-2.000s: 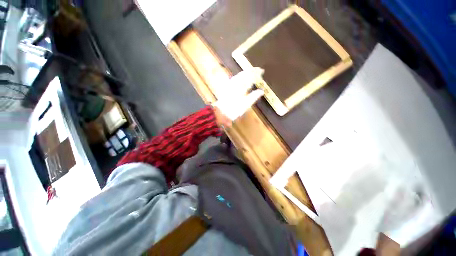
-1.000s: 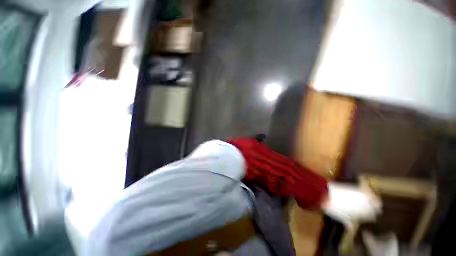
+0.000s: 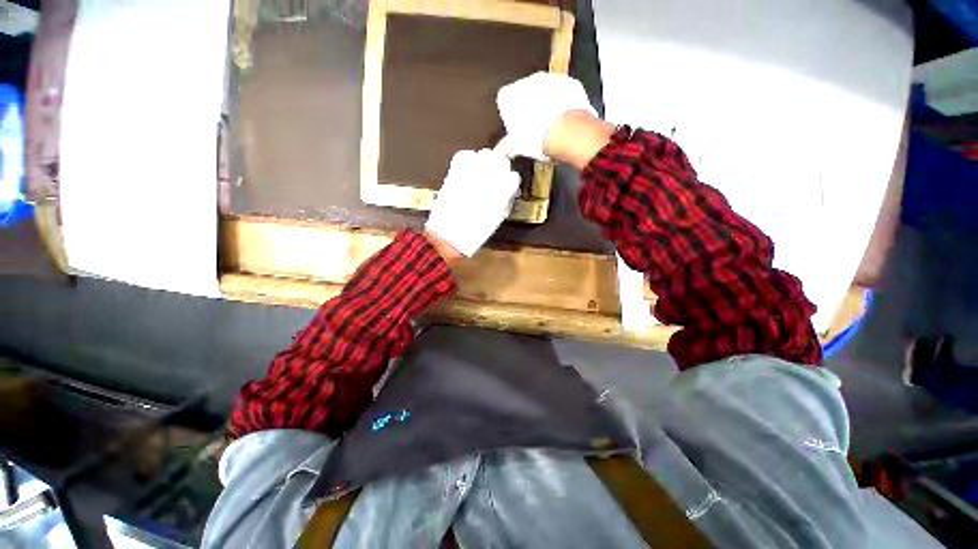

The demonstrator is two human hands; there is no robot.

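A pale wooden rectangular frame, apparently a cutting die point(image 3: 373, 107), lies on the dark scuffed board point(image 3: 295, 118). Its open centre shows a dark brown surface. My left hand point(image 3: 477, 198), in a white glove, is at the frame's near rail, right of its middle. My right hand point(image 3: 542, 113), also gloved, is over the frame's right rail. The hands nearly touch, fingers bent inward near the lower right corner. The fingers are blurred and overexposed; whether they grip the frame or something small cannot be seen.
A large white sheet point(image 3: 139, 139) lies at left and white sheet stock point(image 3: 761, 118) at right. A wooden bench rail point(image 3: 525, 281) runs along the front. Blue bins show at left point(image 3: 11, 150) and right point(image 3: 855, 327). A dark shoe point(image 3: 928, 359) is at the far right.
The view has swung from tilted and blurred to nearly square on the bench. Both hands are now together at the frame's lower right corner; earlier one gloved hand showed beside the frame.
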